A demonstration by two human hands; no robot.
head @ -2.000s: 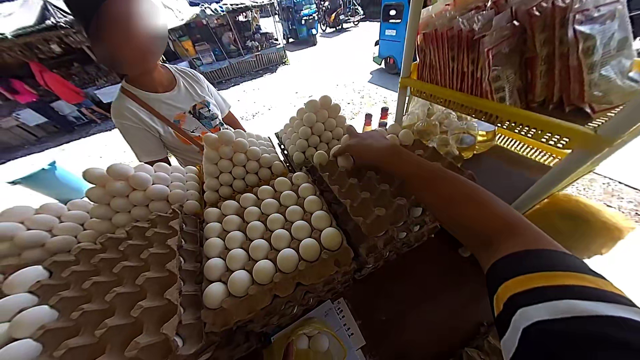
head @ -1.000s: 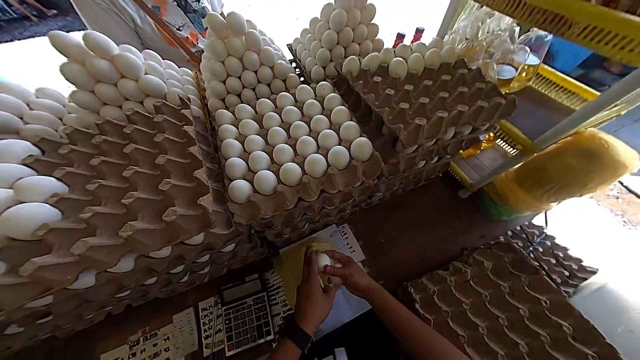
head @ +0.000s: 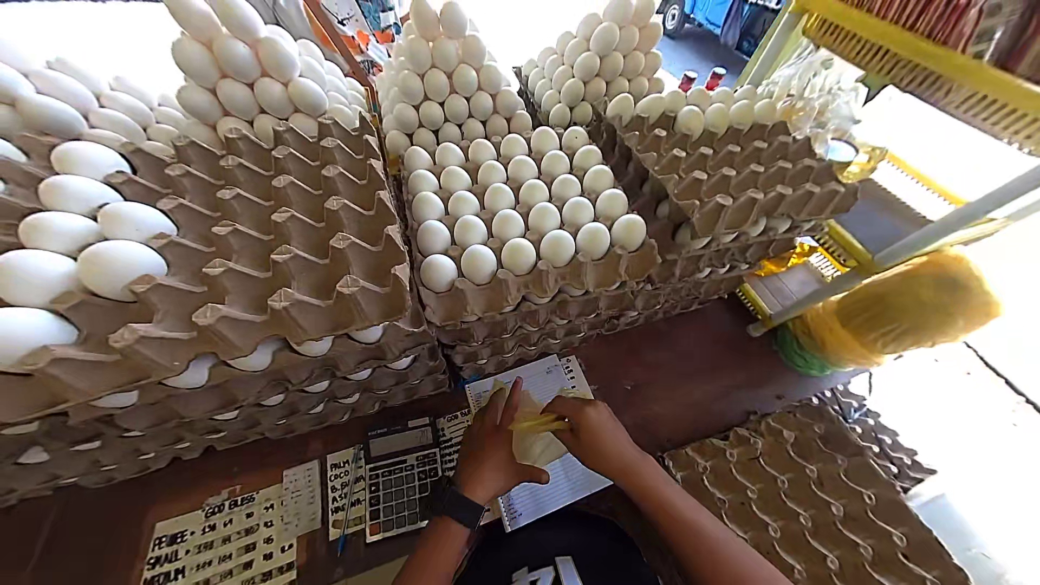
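Observation:
A thin yellow plastic bag (head: 536, 435) is between my hands over a lined notebook (head: 561, 479) on the brown table. My right hand (head: 597, 435) pinches the bag's gathered top. My left hand (head: 491, 447), with a dark watch on its wrist, has its fingers spread against the bag's left side; whether it grips the plastic is hard to tell. What the bag holds is hidden. Just beyond the notebook stands a stack of cardboard trays with white eggs (head: 517, 255) in rows. A desk calculator (head: 400, 479) lies left of my left hand.
Stacked egg trays (head: 301, 244) rise at left, partly filled; more trays (head: 731, 179) stand at right. Empty trays (head: 812, 487) lie at lower right. A shelf with yellow racks (head: 918, 69) and a yellow plastic bundle (head: 910, 309) are at right. Handwritten cards (head: 219, 540) and a pen (head: 348, 504) lie at lower left.
My right hand has come back from the far right tray. One second ago both hands held white egg above the notebook; now the yellow bag is between them. The view has tilted down.

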